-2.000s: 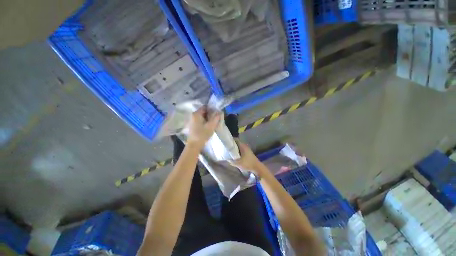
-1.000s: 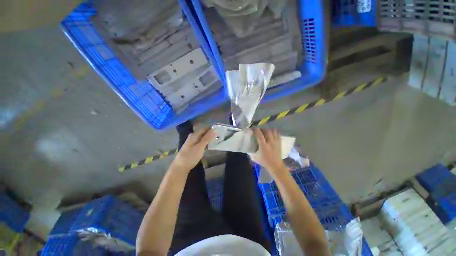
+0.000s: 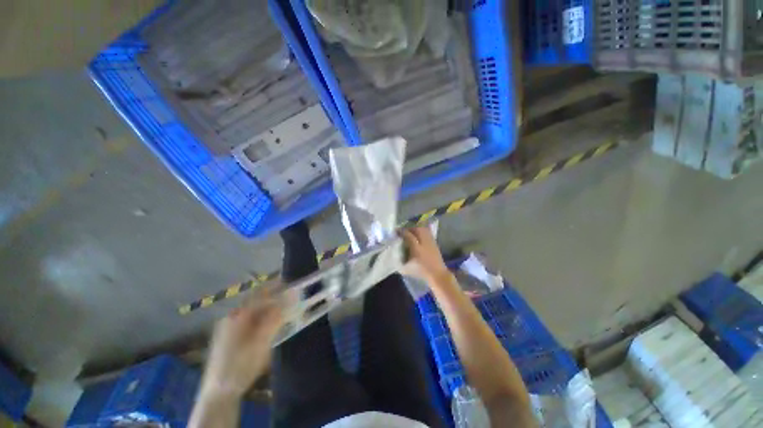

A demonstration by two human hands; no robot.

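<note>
A long metal plate (image 3: 336,288) with cut-outs is held slanted between my two hands above my legs. My left hand (image 3: 247,330) is blurred and closed around its lower-left end. My right hand (image 3: 420,252) grips its upper-right end. A crumpled whitish protective wrap (image 3: 370,185) stands up from the plate near my right hand, its free end over the near rim of the crates. Part of the plate is still covered near my right hand.
Two blue crates (image 3: 201,180) with stacked plates lie ahead. Another blue crate (image 3: 494,322) is beside my right leg. Yellow-black tape (image 3: 494,191) crosses the floor. A grey-brown crate (image 3: 661,29) is far right; white stacks (image 3: 690,359) lie lower right.
The plate came out of its crumpled wrap, was held level, and is now slanted. More of its cut-outs show. My left hand has moved down and left.
</note>
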